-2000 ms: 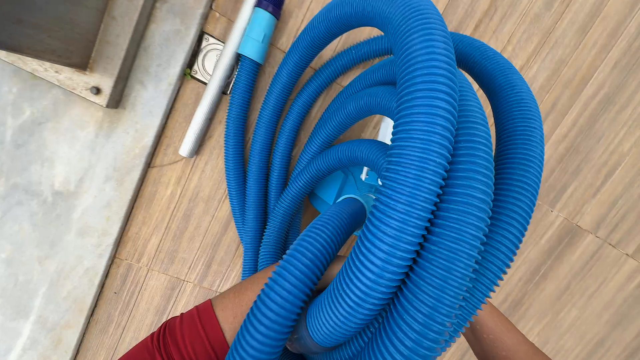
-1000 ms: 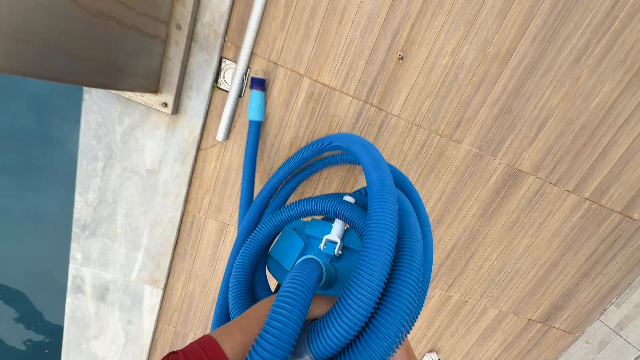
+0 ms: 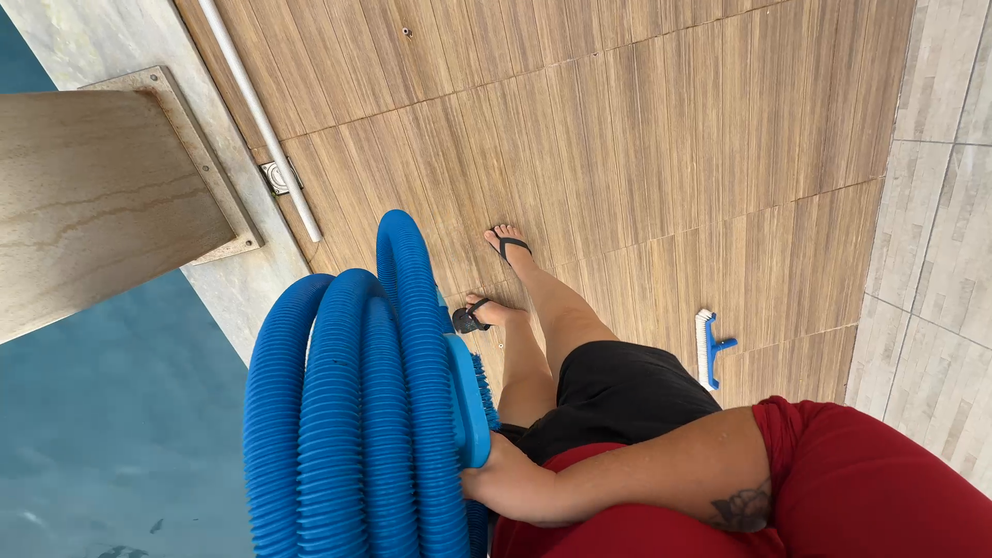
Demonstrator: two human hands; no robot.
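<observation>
A thick coil of ribbed blue pool hose (image 3: 333,418) fills the lower left of the head view, lifted in front of me. Against its right side is a light-blue pool vacuum head (image 3: 469,403) with blue bristles along its edge. My right hand (image 3: 508,480) grips the bundle at the lower end of the vacuum head, its fingers mostly hidden behind the hose. My left hand is not seen.
A white pole (image 3: 260,116) lies on the wood-look floor beside a metal floor plate (image 3: 275,178). Pool water (image 3: 116,434) and a stone edge (image 3: 229,291) are left, under a bolted metal fixture (image 3: 108,201). A blue pool brush (image 3: 707,349) lies right. My sandalled feet (image 3: 508,244) stand mid-floor.
The view has swung widely, now showing my legs and the pool brush. The hose coil and vacuum head now appear at lower left, turned side-on.
</observation>
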